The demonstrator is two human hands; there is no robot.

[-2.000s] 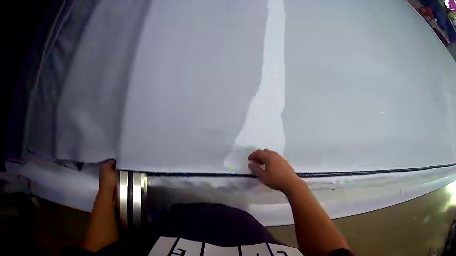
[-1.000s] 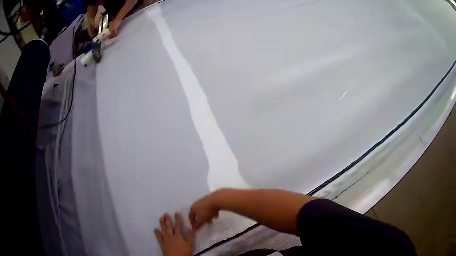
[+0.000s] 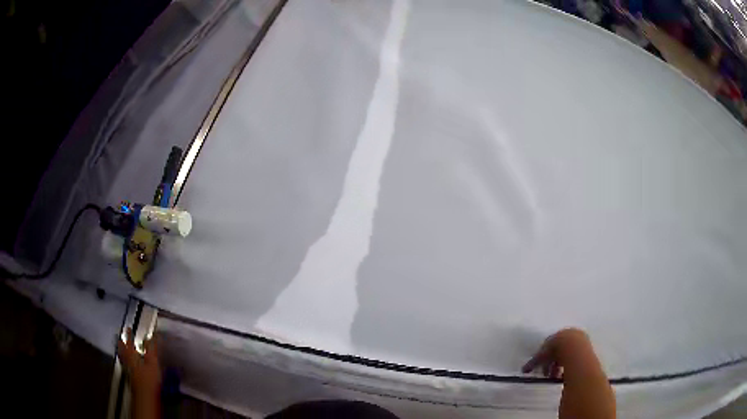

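Pale grey fabric plies cover the table, with a whiter strip showing between two grey areas. Dark stacked edges run along the near side. A cutting machine with a white cylinder and black cable sits at the left on a long shiny metal rail. My left hand is at the near end of the rail, by a short shiny metal piece; whether it grips is unclear. My right hand has bent fingers at the near fabric edge; its fingertips are partly hidden.
Rippled fabric lies left of the rail. The white underlay extends past the near edge. A black cable runs off to the left. Blurred bundles lie beyond the table at the upper right.
The cutting machine, earlier near the far edge, is now at the near left, and the rail lies across the fabric. My hands have moved apart, the right one rightward along the edge.
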